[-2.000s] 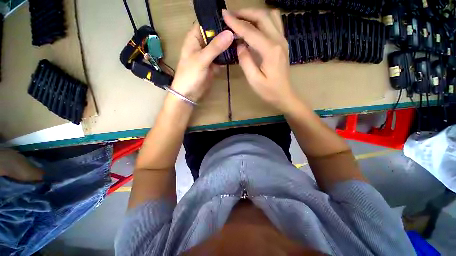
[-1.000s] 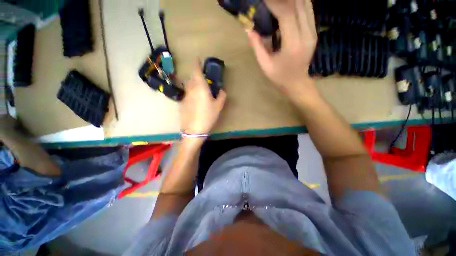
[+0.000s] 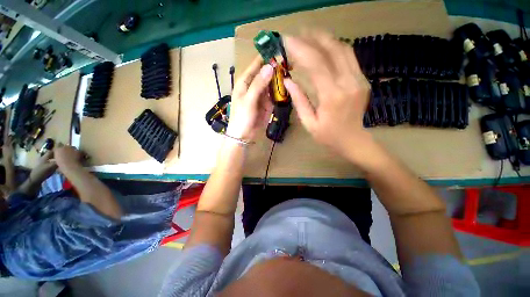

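My left hand (image 3: 249, 107) holds an open wired unit between thumb and fingers. Its green circuit board (image 3: 268, 47) points away from me, and its yellow inner part (image 3: 279, 84) shows between my hands. A black shell (image 3: 279, 125) is just below, with a thin black cable (image 3: 269, 165) running towards the bench edge; whether it is joined to the held unit is unclear. My right hand (image 3: 334, 96) is blurred, its thumb close to the yellow part; contact cannot be told. Another open wired unit (image 3: 217, 113) lies left of my left hand, partly hidden by it.
Rows of black covers (image 3: 415, 103) stand on cardboard (image 3: 407, 154) at right, beside labelled wired units (image 3: 497, 136). More black stacks (image 3: 152, 134) stand at left. A co-worker's arm (image 3: 87, 180) is at far left. A shiny green surface (image 3: 197, 23) runs behind; a red stool (image 3: 488, 214) is below.
The view has shifted, showing more of the left and far side. My hands have come together; the green board and yellow part are now exposed between them. My right hand has left the shell it carried.
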